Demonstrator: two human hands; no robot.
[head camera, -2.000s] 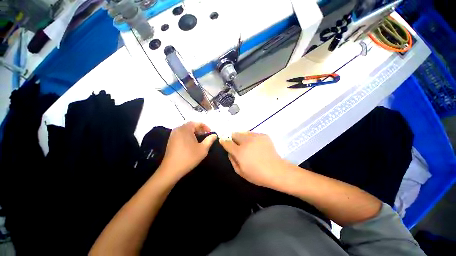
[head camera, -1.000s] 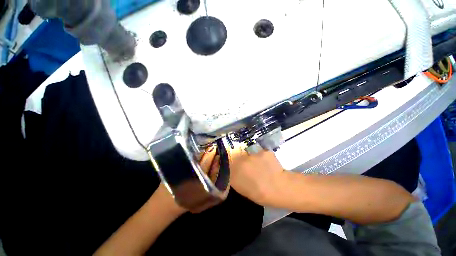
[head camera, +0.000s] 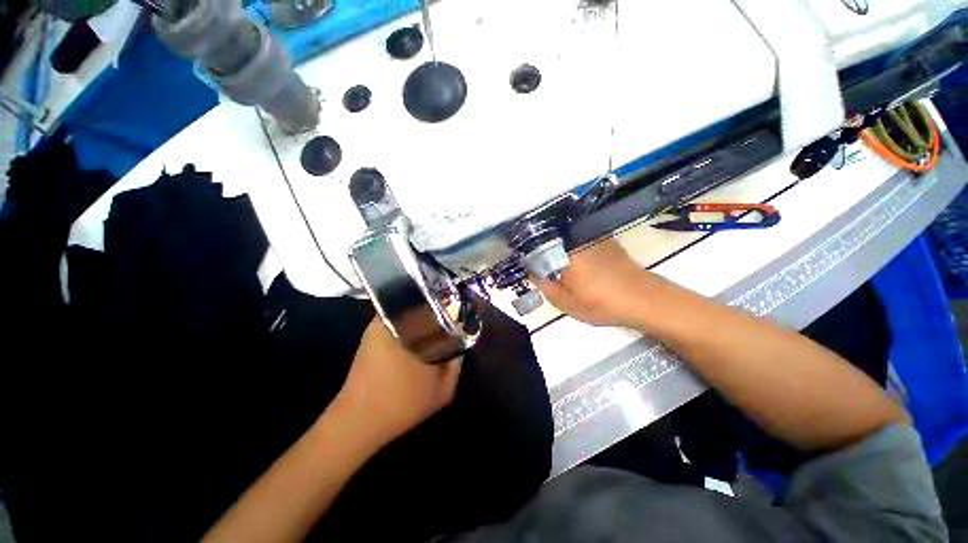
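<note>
The white sewing machine head (head camera: 552, 117) fills the upper middle. Black cloth (head camera: 499, 371) lies under the needle area and spreads left into a large dark mass. My left hand (head camera: 409, 366) is on the black cloth; its fingers are hidden behind the shiny metal guard (head camera: 398, 292). My right hand (head camera: 589, 284) is right of the needle area, its fingertips partly hidden below the round tension knob (head camera: 546, 258). Whether it holds anything cannot be seen. The presser foot area (head camera: 499, 281) is small and blurred between my hands.
Orange and blue-black snips (head camera: 722, 217) lie right of my right hand. A ruler strip (head camera: 817, 246) runs along the table's front edge. Yellow-green and orange rings (head camera: 908, 138) lie at the far right. A blue crate (head camera: 934, 339) stands right of the table. A white strap (head camera: 801, 85) crosses the machine.
The view first moved close to the machine, then back a little. My right hand has moved right, away from my left hand. The cloth between them now shows beside the needle area.
</note>
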